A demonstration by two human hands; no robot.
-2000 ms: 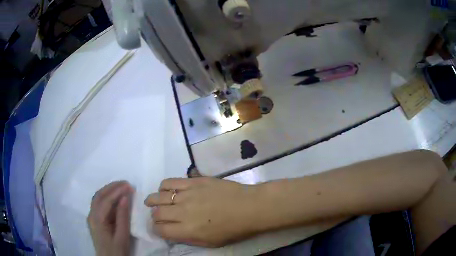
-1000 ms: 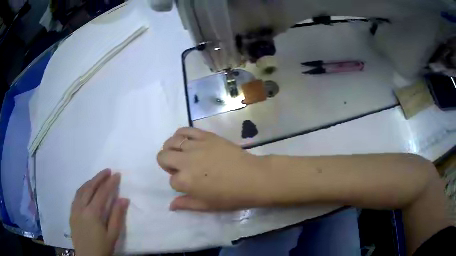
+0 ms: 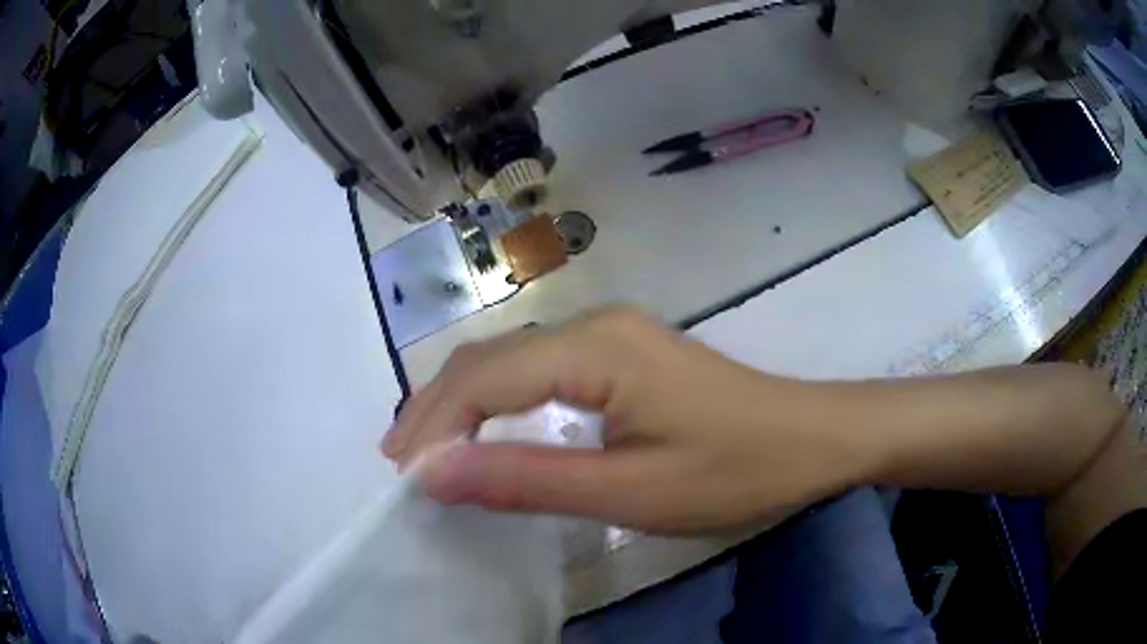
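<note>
A white fabric piece [image 3: 428, 566] hangs in folds at the bottom of the picture, over the table's front edge. My right hand [image 3: 591, 428] pinches its upper corner between thumb and fingers, in front of the machine bed. My left hand is out of the picture. The presser foot [image 3: 481, 249] stands beyond my right hand over the shiny needle plate [image 3: 425, 287], with no fabric visible under it. An orange-brown block [image 3: 533, 249] sits beside the foot.
The machine head [image 3: 340, 101] overhangs the bed. Pink-handled snips [image 3: 736, 138] lie on the bed. A tan card [image 3: 966, 183] and black phone [image 3: 1059, 141] lie at right. A narrow pale strip [image 3: 151, 283] lies at left. Blue-clad lap [image 3: 818, 579] shows below.
My right hand has closed on the fabric corner and lifted it off the table. My left hand has gone out of view. The view has shifted, so the machine appears further left.
</note>
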